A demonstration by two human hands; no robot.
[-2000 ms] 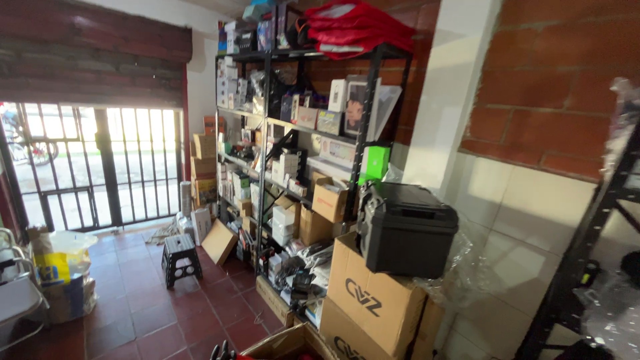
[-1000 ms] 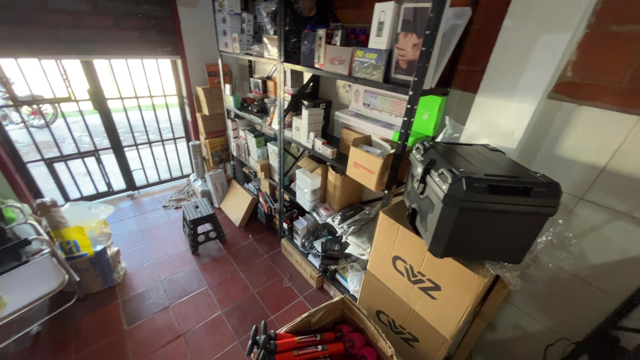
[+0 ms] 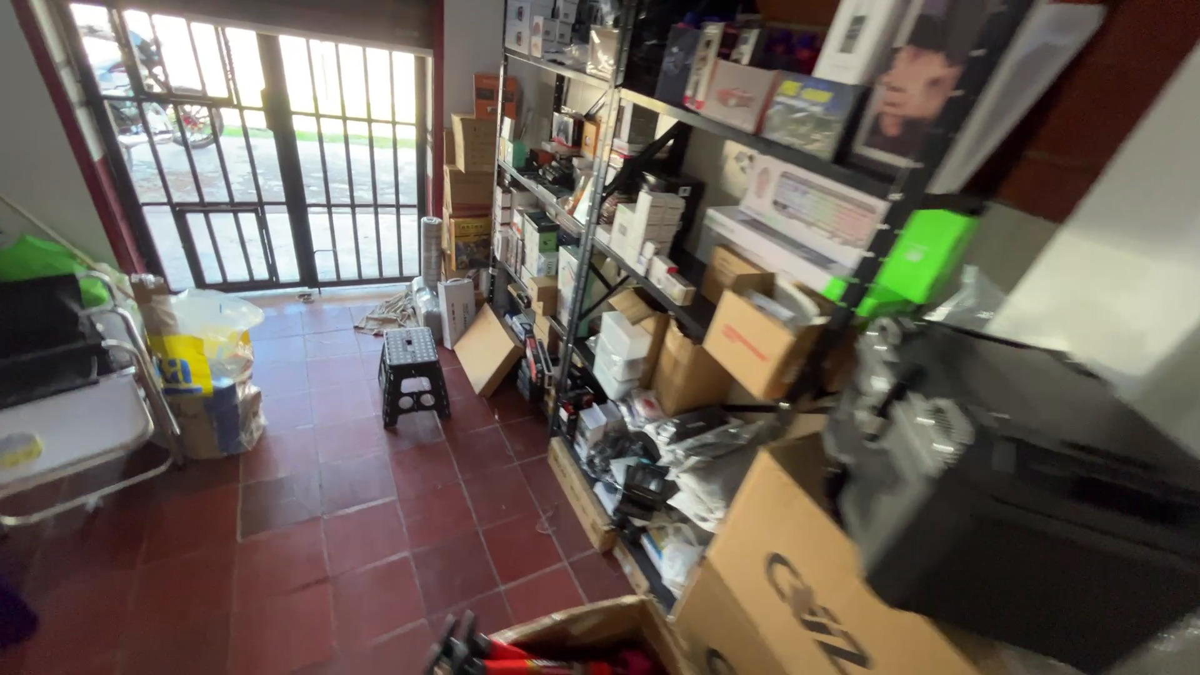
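Neither of my hands is in view. At the bottom edge, an open cardboard box (image 3: 600, 614) holds red tools with black handles (image 3: 506, 656), whose kind I cannot tell. To its right stand large cardboard cartons (image 3: 797, 572) with black lettering, and a black hard case (image 3: 1012, 469) rests on top of them. A metal shelving unit (image 3: 750, 131) full of small boxes runs along the right wall, with a bright green box (image 3: 923, 248) at its near end. Plastic-wrapped goods (image 3: 694, 469) lie heaped on its lowest level.
A black folding step stool (image 3: 411, 375) stands on the red tiles, near a leaning cardboard panel (image 3: 487, 350). On the left are a metal-framed chair (image 3: 75, 431) and a carton with plastic bags (image 3: 211, 375). A barred gate (image 3: 291, 169) closes the far end.
The view has moved forward and tilted down, so the shelves, black case and cartons appear closer. The open box with red tools shows more than it did two seconds ago.
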